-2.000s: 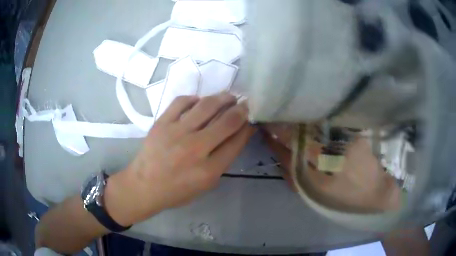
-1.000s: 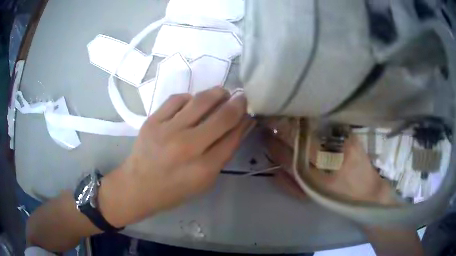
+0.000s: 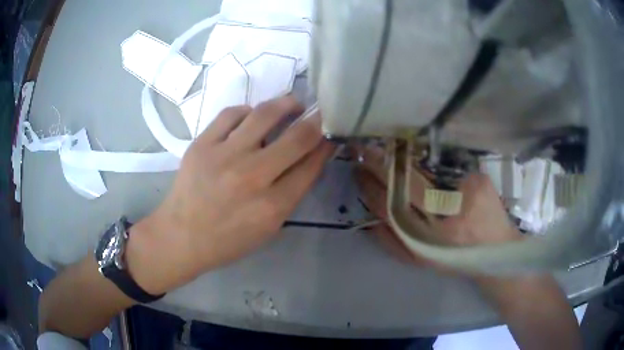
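My left hand (image 3: pixel 239 178), with a wristwatch, lies on the machine bed left of the needle area. Its fingertips are at the lower edge of the sewing machine head (image 3: pixel 410 68), and a thin white edge of fabric (image 3: pixel 306 117) shows at its index finger. What the fingers press or pinch is hidden. My right hand (image 3: pixel 472 212) is behind the pale curved guard (image 3: pixel 404 219) and a cream ribbed knob (image 3: pixel 443 201), with fingertips near the needle area. A thin pale strip or tool (image 3: pixel 366 224) shows by its fingers. The needle and presser foot cannot be made out.
White pointed tabs (image 3: pixel 224 89) with dark edge lines lie behind my left hand. A white tape (image 3: pixel 137 161) loops left of them and ends in a crumpled scrap (image 3: pixel 82 167). White strips (image 3: pixel 537 191) lie at the right. White sheets (image 3: pixel 479 340) show below the table's front edge.
The whole view has shifted, so hands, tabs and machine sit higher in the picture. My left fingers have spread a little, with a white edge now showing beside them. My right hand stays at the needle area.
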